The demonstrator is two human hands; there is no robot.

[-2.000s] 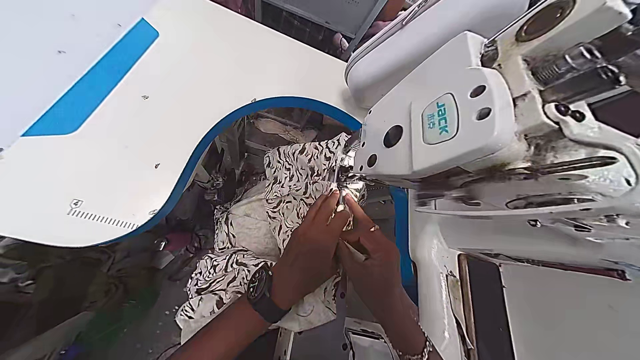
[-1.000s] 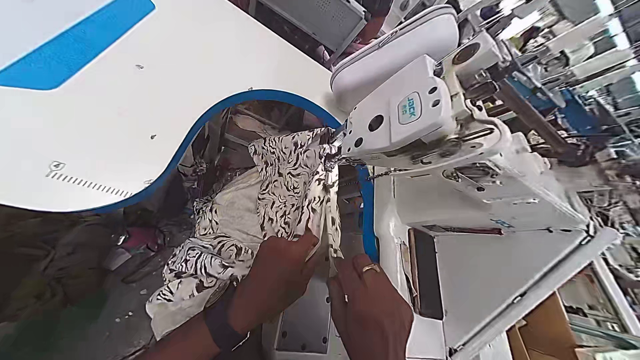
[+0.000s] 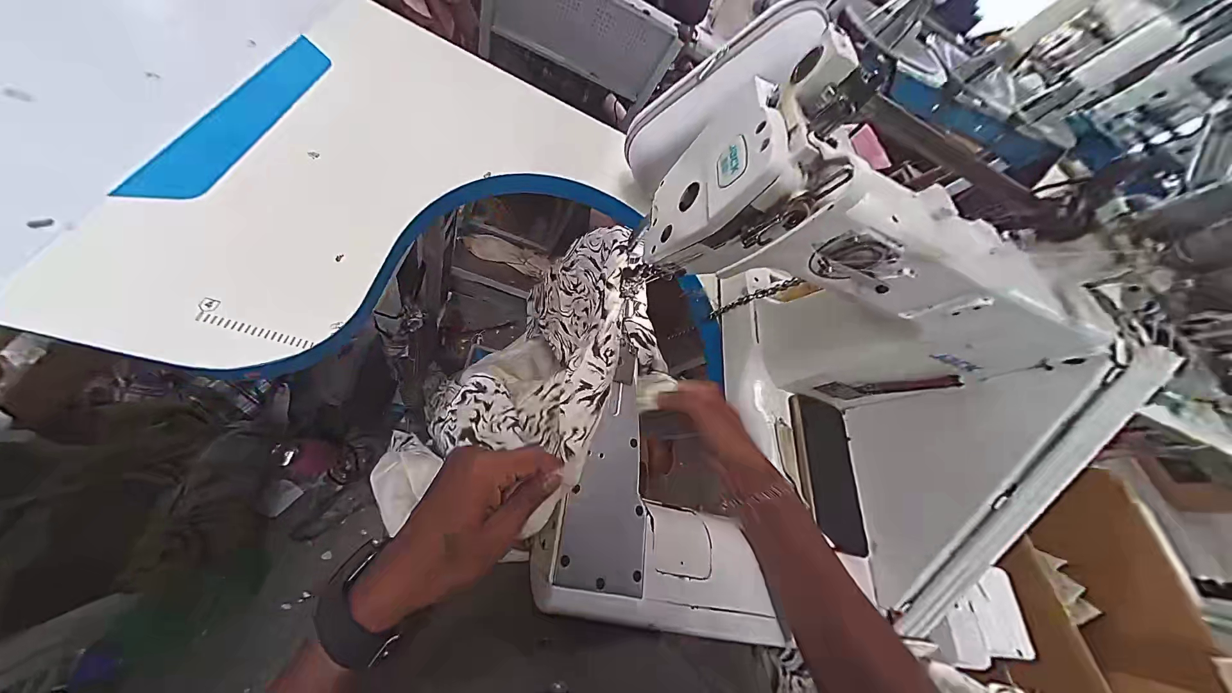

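Observation:
A white fabric piece with a dark pattern [image 3: 582, 298] hangs from the needle area of a Jack industrial sewing machine [image 3: 731, 183], along the left side of its narrow bed [image 3: 602, 520]. My left hand [image 3: 472, 520], with a dark wristwatch [image 3: 351, 606] on the wrist, pinches the fabric's edge left of the bed. My right hand [image 3: 707, 423] is right of the bed, its fingertips on a pale part of the fabric near the needle area. The needle and presser foot are hard to make out under the machine head.
A white table top [image 3: 385, 125] with a blue curved edge wraps around the machine from the left. The machine's white body [image 3: 943, 452] fills the right side. A cardboard box [image 3: 1107, 549] stands at the lower right. A thin chain [image 3: 756, 298] hangs beside the machine head.
My hands were close together at the needle two seconds ago; they have since come away from it and moved apart, one on each side of the bed.

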